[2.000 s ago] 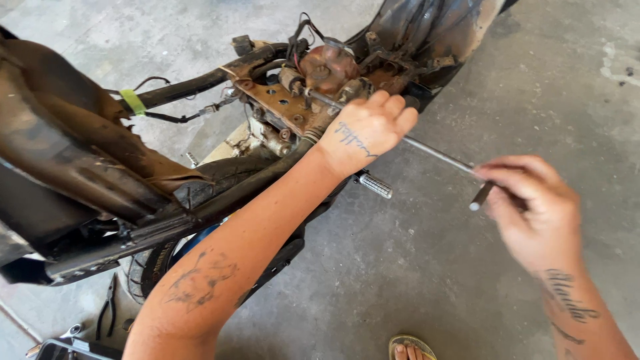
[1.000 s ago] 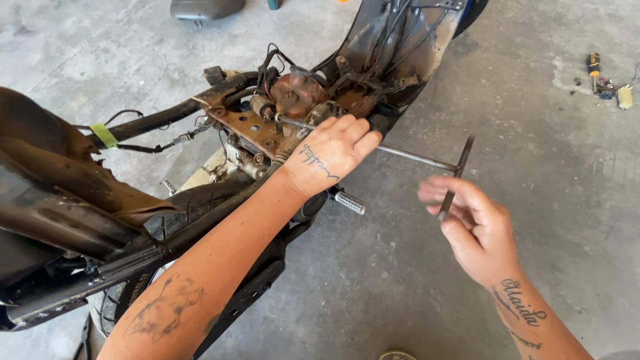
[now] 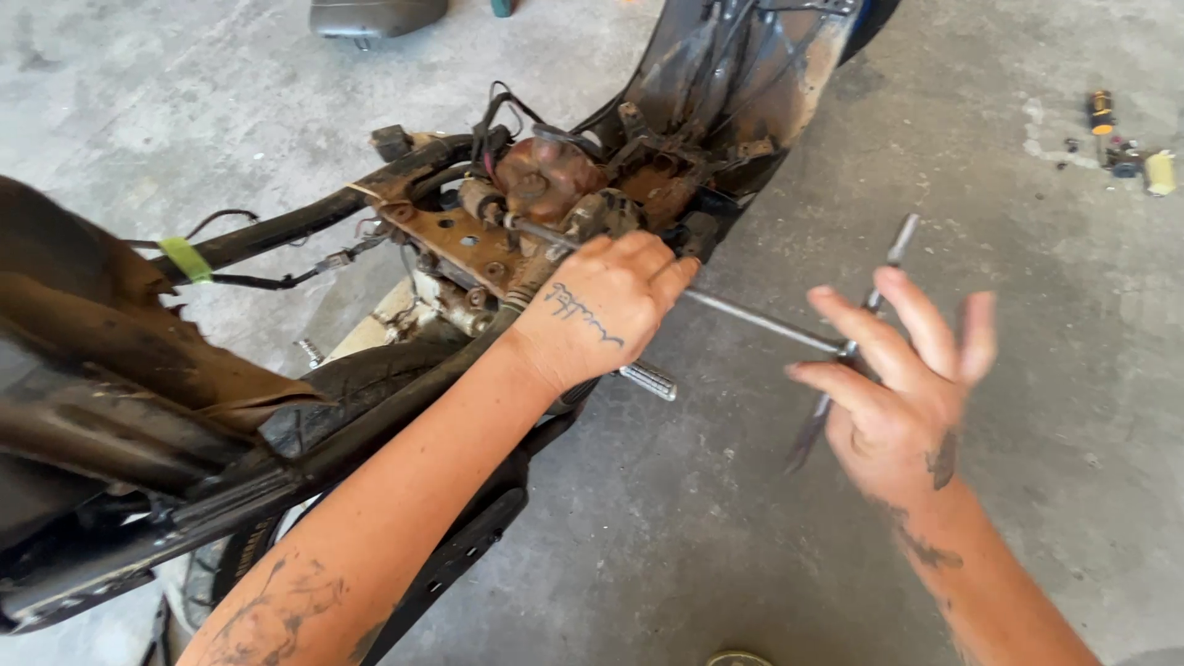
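Observation:
My left hand (image 3: 606,301) is closed around the shaft of a T-handle wrench (image 3: 763,320), near the stripped motorcycle's engine area. The wrench's far end reaches a bolt area beside a rusty bracket plate (image 3: 453,242) and a reddish-brown rounded part (image 3: 546,176); the exact contact is too small to tell. At the wrench's crossbar is my right hand (image 3: 893,365), its fingers spread around the junction of bar and shaft, slightly blurred. The crossbar sticks out above and below that hand.
The motorcycle frame tube (image 3: 287,225) bears green tape (image 3: 185,260). A footpeg (image 3: 649,379) juts out below my left hand. Torn brown plastic (image 3: 139,324) is at the left. On the concrete floor lie a black seat (image 3: 377,17), a screwdriver (image 3: 1101,113) and small parts (image 3: 1124,162).
My right hand's fingers have spread at the crossbar, which has turned to different angles. My left hand stays around the shaft. The view has shifted, bringing the seat and screwdriver into sight.

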